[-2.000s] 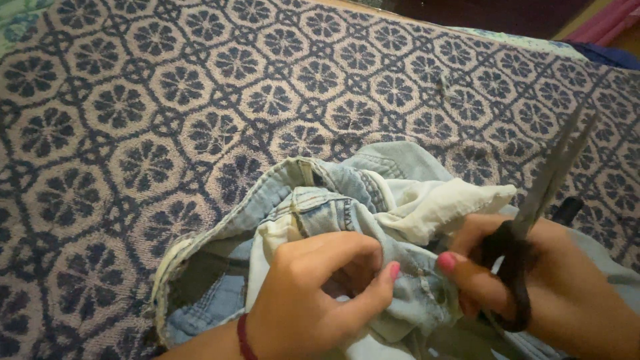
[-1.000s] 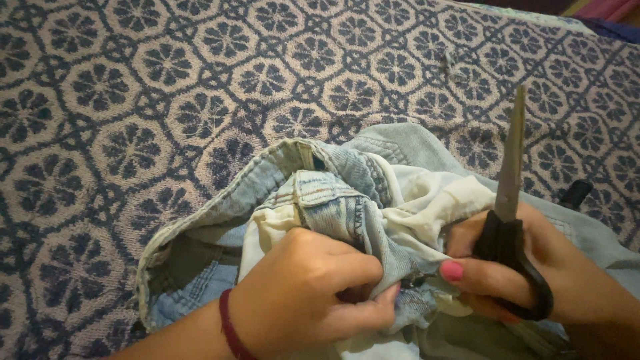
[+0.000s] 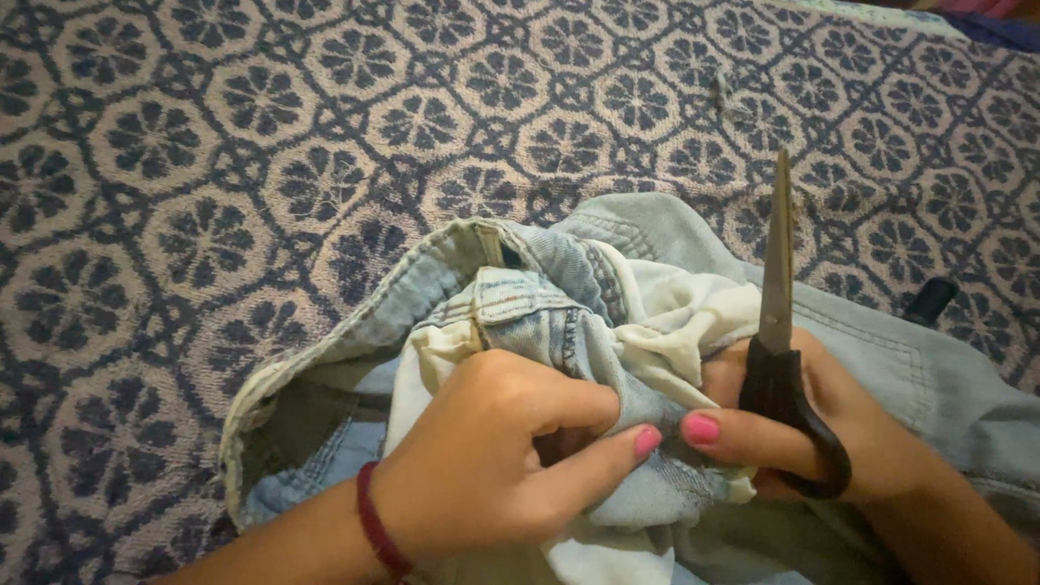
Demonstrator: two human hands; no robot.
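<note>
A pair of light blue denim jeans (image 3: pixel 528 301) lies bunched up, its waistband opening toward the left and a cream pocket lining (image 3: pixel 682 317) spilling out. My left hand (image 3: pixel 504 447), with a dark red band at the wrist, pinches the denim between thumb and fingers. Close on its right, my right hand (image 3: pixel 804 431) has its thumb on the fabric and also carries black-handled scissors (image 3: pixel 777 325). Their blades point up and look closed. Part of the denim is hidden under both hands.
Beneath everything spreads a patterned blue and beige cloth (image 3: pixel 317 179). A small black object (image 3: pixel 931 301) lies at the right beside the jeans. Loose thread or lint (image 3: pixel 723 93) rests on the cloth farther back. Dark blue fabric (image 3: pixel 991 31) shows at the top right corner.
The scissor blades, apart and tilted right two seconds ago, now look closed and point nearly straight up. My left hand's fingers have closed in on the denim.
</note>
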